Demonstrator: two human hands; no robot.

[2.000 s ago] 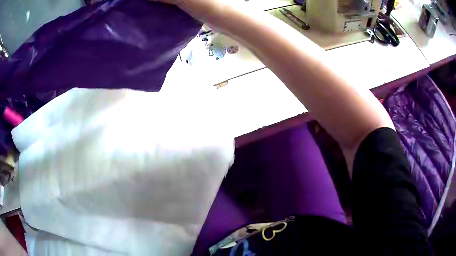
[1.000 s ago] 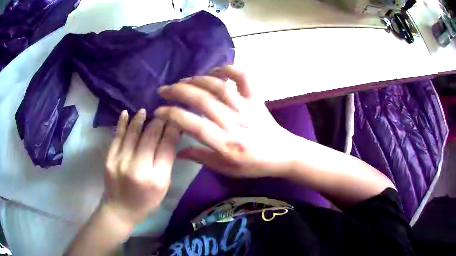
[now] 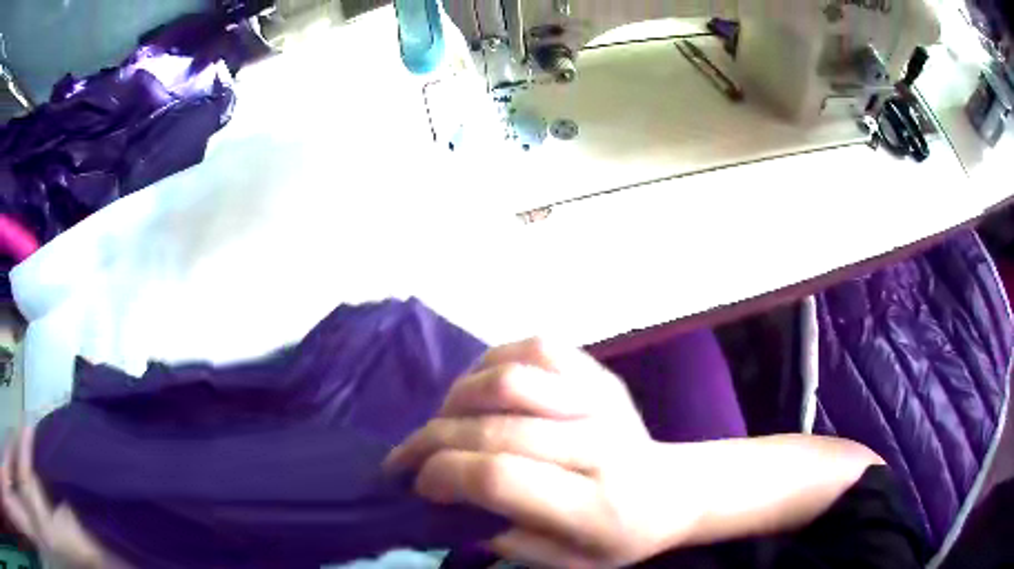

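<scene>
A smooth purple shell fabric panel (image 3: 234,445) lies over white wadding (image 3: 167,267) at the table's front left, its upper edge wrinkled. My right hand (image 3: 545,456) is on the panel's right end, fingers curled with the fabric at the fingertips. My left hand (image 3: 45,511) is blurred and cut off by the left edge, at the panel's left end; its grip cannot be made out. The presser foot area (image 3: 512,78) of the sewing machine is behind the wadding, with no fabric seen under it.
Purple fabric pile (image 3: 122,133) at far left, with a pink spool (image 3: 17,237). Turquoise oval part (image 3: 419,33) beside the needle. Tweezers (image 3: 709,69) and dark-handled snips (image 3: 903,125) lie at the machine. A quilted panel (image 3: 906,378) hangs at right below the table edge.
The purple panel has moved down towards me and is spread out sideways. My hands, close together before, are now far apart at its two ends. The view shows more of the machine.
</scene>
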